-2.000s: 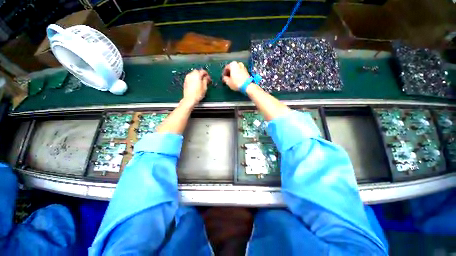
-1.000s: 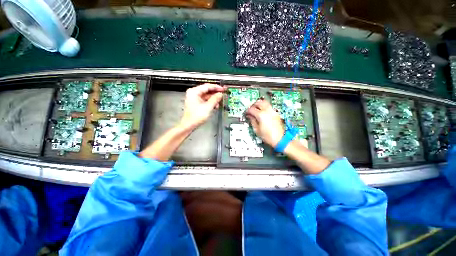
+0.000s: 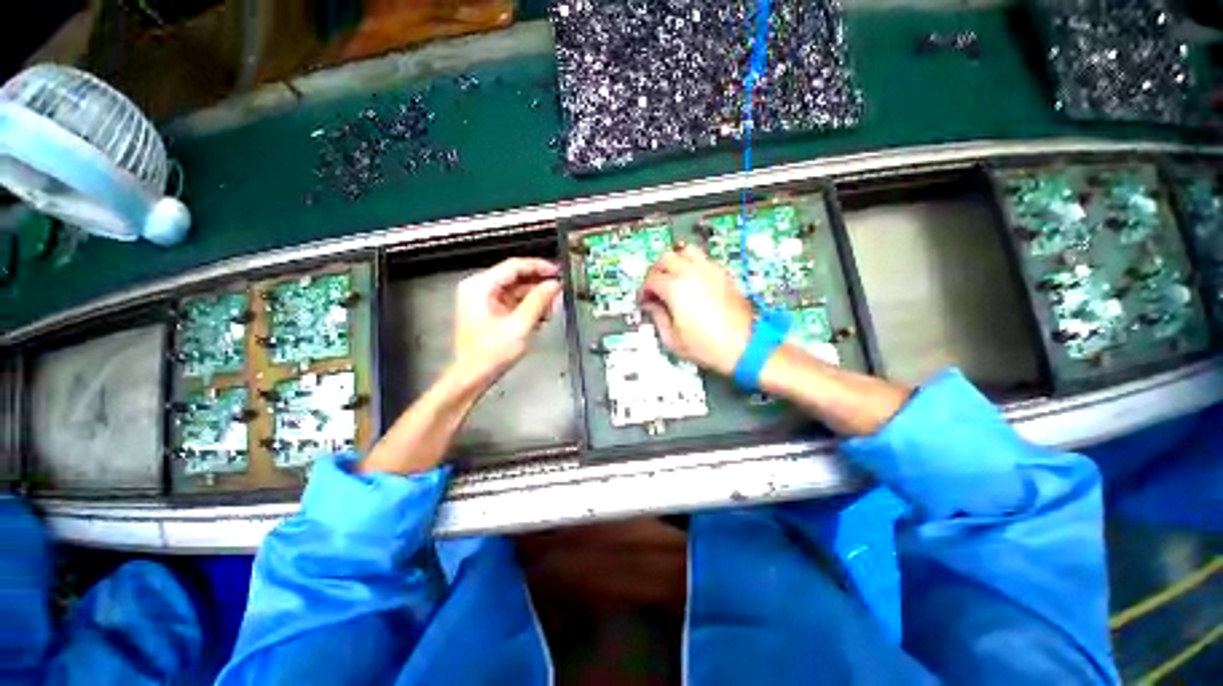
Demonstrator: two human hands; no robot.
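My left hand [image 3: 499,319] is over the left edge of the middle board carrier [image 3: 581,382], thumb and fingertip pinched around what looks like a tiny dark component [image 3: 554,278]. My right hand [image 3: 700,311], with a blue wrist strap [image 3: 763,350], is over that carrier. Its bent fingertips point down at the right side of the upper-left circuit board [image 3: 614,263]; whether they hold a part is hidden. The lower-left board [image 3: 651,378] is whiter. The upper-right board [image 3: 754,251] lies beyond my right hand, and the lower-right board [image 3: 814,326] is partly covered by my wrist.
A tan carrier [image 3: 255,382] with green boards is at left, another loaded carrier [image 3: 1107,351] at right. Beyond the rail [image 3: 470,225] lie a small component pile [image 3: 382,141], a large dense pile [image 3: 697,81] and a fan [image 3: 81,148]. A blue cord [image 3: 748,161] hangs across the view.
Both hands have come back from the bench piles to the middle carrier. Over the last second they have stayed at its upper-left board, with small finger shifts, while the view has tilted.
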